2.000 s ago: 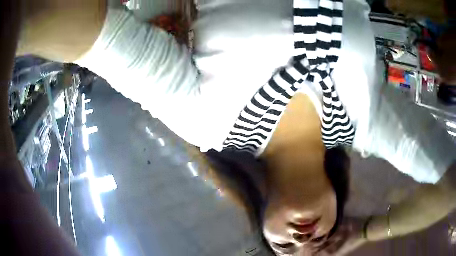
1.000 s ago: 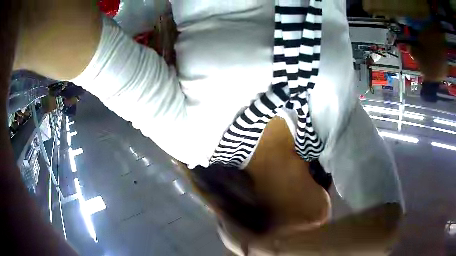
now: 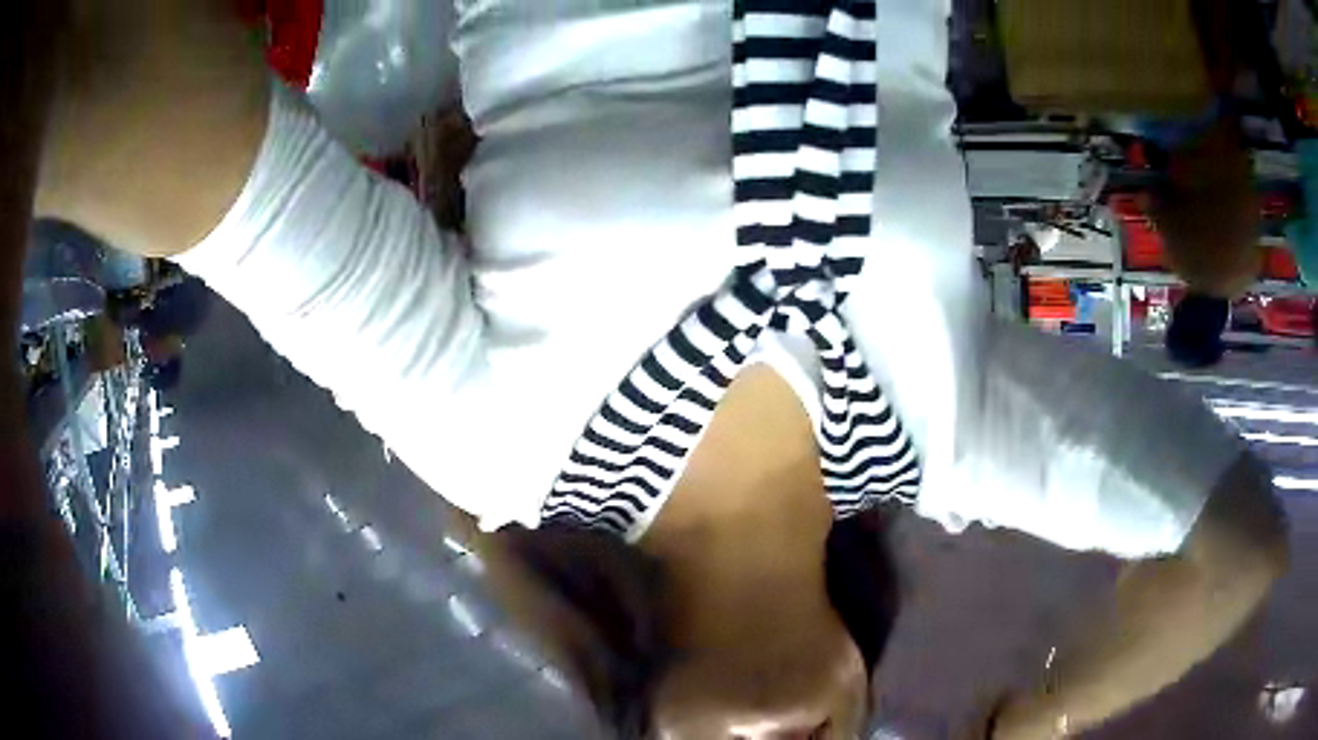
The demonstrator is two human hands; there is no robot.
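The view is upside down. A person in a white top (image 3: 607, 188) with a black-and-white striped neck tie (image 3: 802, 145) fills the middle, seen close up. One bare forearm (image 3: 159, 130) comes out of a white sleeve at the upper left and runs towards the lens. The other arm (image 3: 1200, 578) bends down to the bottom edge, where its hand is cut off. A dark blur covers the left edge. Neither my left hand nor my right hand can be made out. No work piece is seen in a hand.
Shelving with red and orange items (image 3: 1052, 299) stands at the upper right, beside another person's blurred arm (image 3: 1211, 217). A clear plastic bag (image 3: 379, 72) and a red thing (image 3: 294, 36) show at the upper left. Bright ceiling lights (image 3: 217, 651) run along the lower left.
The person's body has shifted left and slightly down in the picture. The arm on the right swung inward across the lower face, then back out to the right. More shelving shows at the right.
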